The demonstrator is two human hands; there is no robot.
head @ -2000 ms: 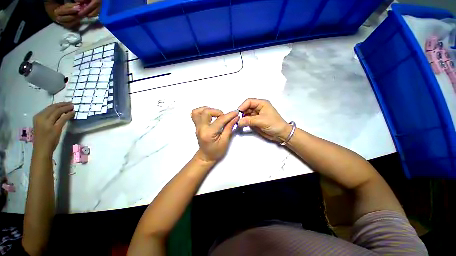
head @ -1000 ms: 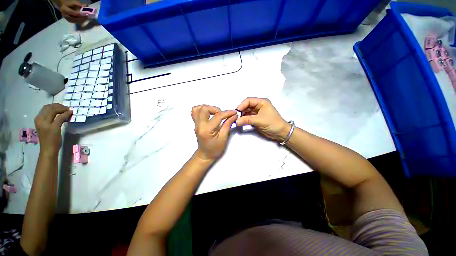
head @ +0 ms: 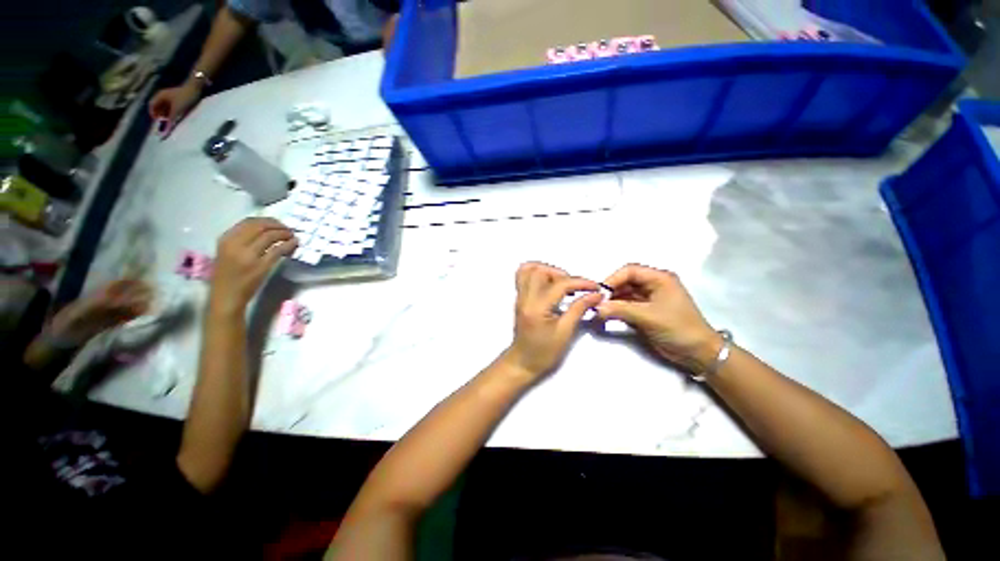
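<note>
My left hand (head: 545, 320) and my right hand (head: 656, 315) meet fingertip to fingertip above the white marble-patterned table (head: 614, 400). Between them they pinch a small square panel (head: 604, 290) with a dark edge and a whitish part. The fingertips hide most of it. My right wrist wears a bracelet. To the left, rows of white square pieces (head: 349, 186) lie on a low clear plastic box (head: 386, 254).
A large blue bin (head: 658, 115) with pink housings (head: 601, 49) stands at the far side. A second blue bin (head: 943, 263) stands at right. A neighbour's hand (head: 250, 258) touches the white squares. A bottle (head: 250, 170) and loose pink parts (head: 293, 318) are at left.
The view has shifted up and left, so the far bin's inside and more co-workers' arms show. My hands keep the same pinching pose around the small panel.
</note>
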